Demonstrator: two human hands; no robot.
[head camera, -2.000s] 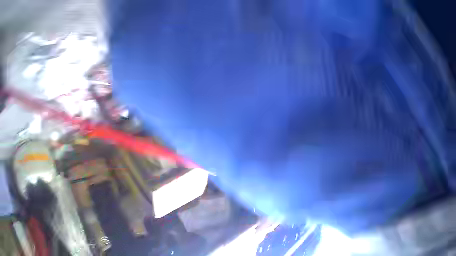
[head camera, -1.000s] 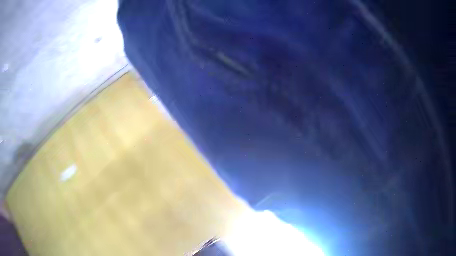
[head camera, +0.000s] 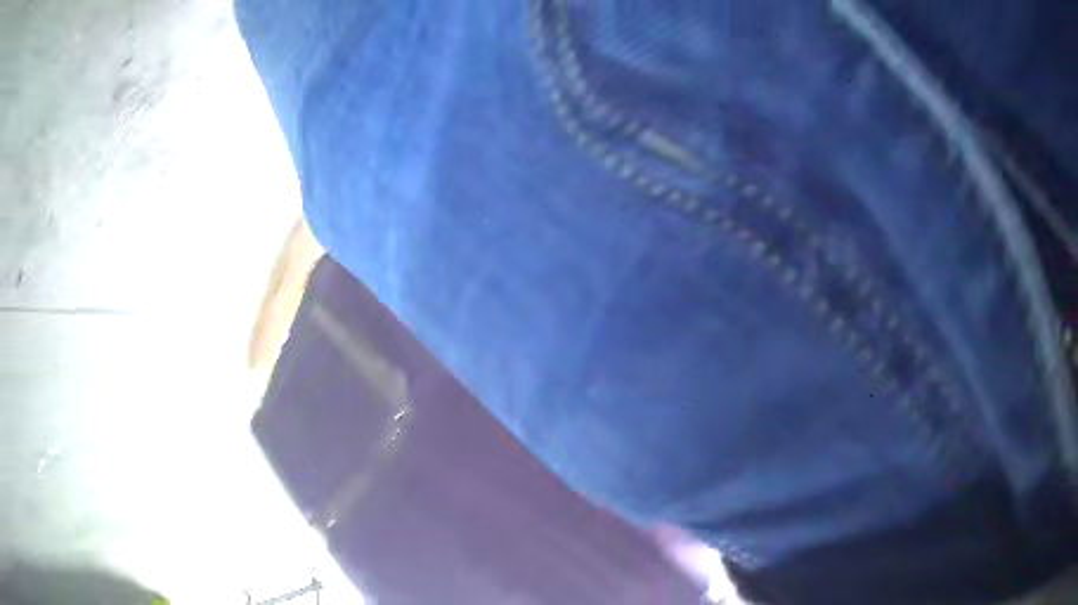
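A large blue denim garment (head camera: 520, 284) fills the centre and right of the view, very close to the camera. It has a curved double row of pale stitching and a thicker pale seam towards the right edge. A purple cloth or sheet (head camera: 461, 508) shows beside it at the lower middle, with paler angular lines on it. A small orange-tan piece (head camera: 284, 290) shows at the purple thing's upper left corner; what it is cannot be told. Neither of my hands is in view.
A pale grey floor or surface (head camera: 83, 154), strongly overexposed near the denim, lies along the left side. A thin line crosses it. A small thin dark frame (head camera: 286, 593) and a bit of green (head camera: 161, 600) show at the bottom edge.
The yellow surface beside the denim has left the view, and the purple cloth shows there now. The denim looks brighter and sharper. Earlier, a red strip and mixed goods were at the left.
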